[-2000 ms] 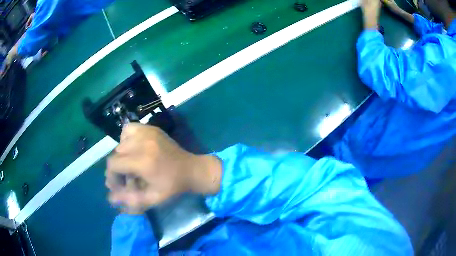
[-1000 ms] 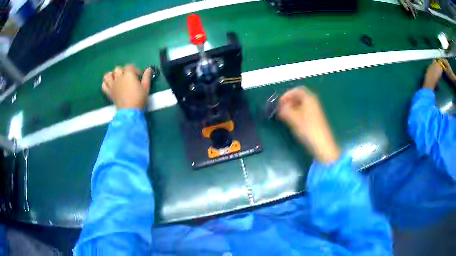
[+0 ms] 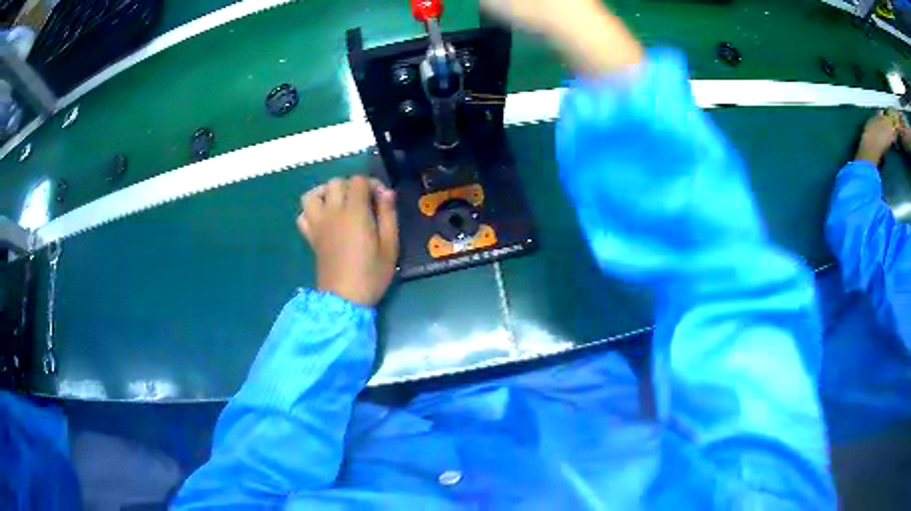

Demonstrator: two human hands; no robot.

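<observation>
The black press fixture [image 3: 405,264] stands in front of me. A dark ring-shaped part [image 3: 459,220] with a central hole sits between the two orange-brown nest pieces [image 3: 452,199]. The red lever grip [image 3: 427,9] is upright, cut by the top edge. My left hand [image 3: 350,235] lies against the left side of the base plate with its fingers curled close together; what is under them is hidden. My right hand [image 3: 571,25] is blurred at the top edge, right of the lever, with its fingers out of the picture.
Round black parts [image 3: 283,99] lie spaced along the green belt [image 3: 240,120] at the left, and another lies at the upper right. A white edge strip [image 3: 250,165] runs behind the fixture. Another person's hands [image 3: 879,135] show at the right edge. Black trays stand at the top left.
My left hand has moved from the belt to the base plate's left side. My right hand has moved from the fixture's right side up to the top edge. The fixture appears higher in view.
</observation>
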